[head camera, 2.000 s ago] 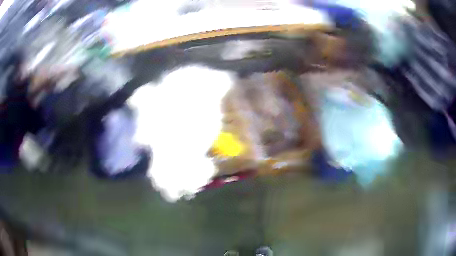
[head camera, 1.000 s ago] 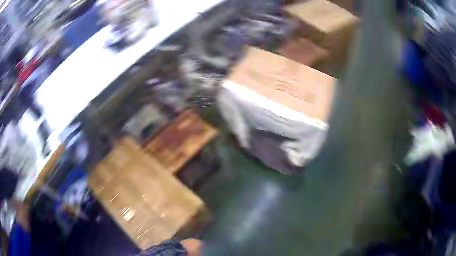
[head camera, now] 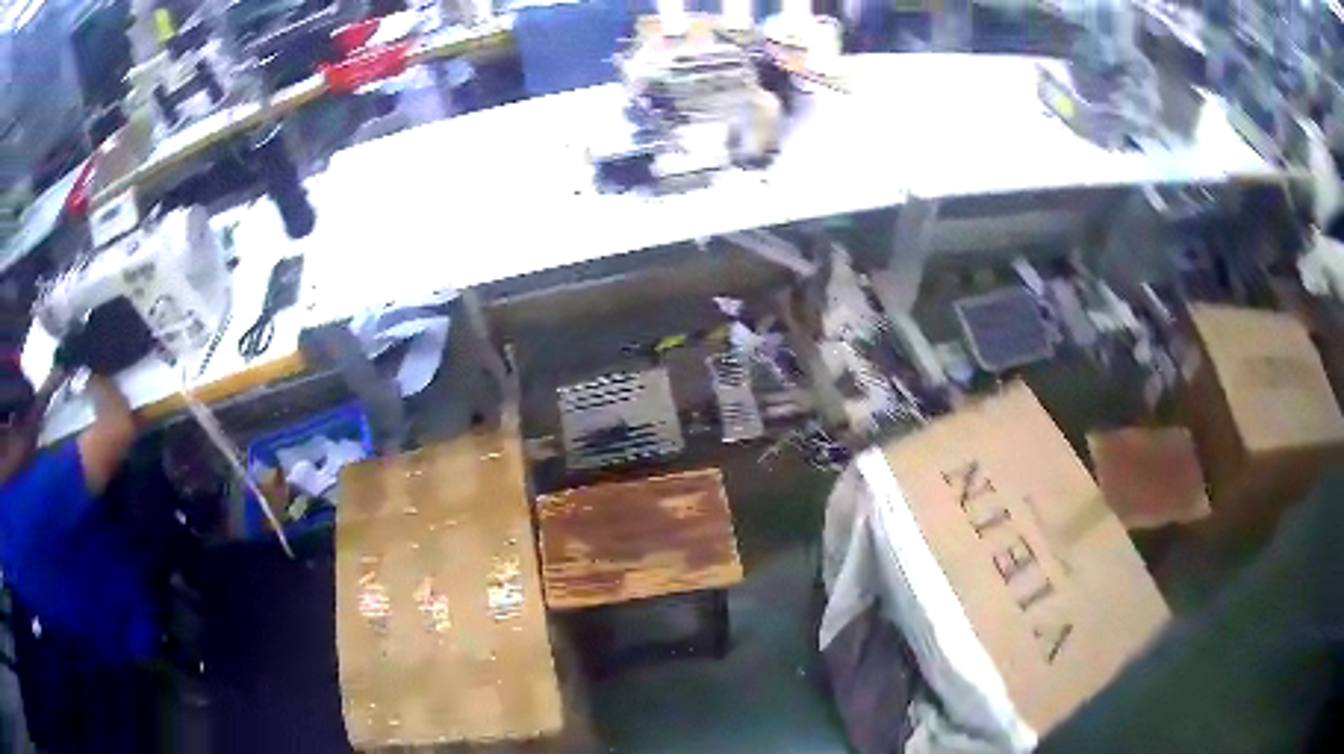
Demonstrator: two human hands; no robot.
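Neither of my hands shows in the picture. Nearest in front of me stands a brown cardboard carton (head camera: 442, 597) with printed marks and strips of shine on top. Beside it is a stool (head camera: 638, 539) with a worn brown wooden top. To the right a tilted carton printed "VIEIN" (head camera: 1017, 552) has white cloth (head camera: 943, 626) and darker cloth hanging over its near left side.
A long white bench (head camera: 487, 199) runs across behind, with a stack of pieces (head camera: 700, 111) on it. At left a person in blue (head camera: 74, 545) sits by a white sewing machine (head camera: 155, 280). A blue bin (head camera: 313, 469), another stool (head camera: 1150, 476) and carton (head camera: 1271, 376) stand below.
The view has turned and levelled. The cartons and stool now stand more upright in the picture, and the person in blue and the machine show at left. The hand-like shape at the bottom edge is gone.
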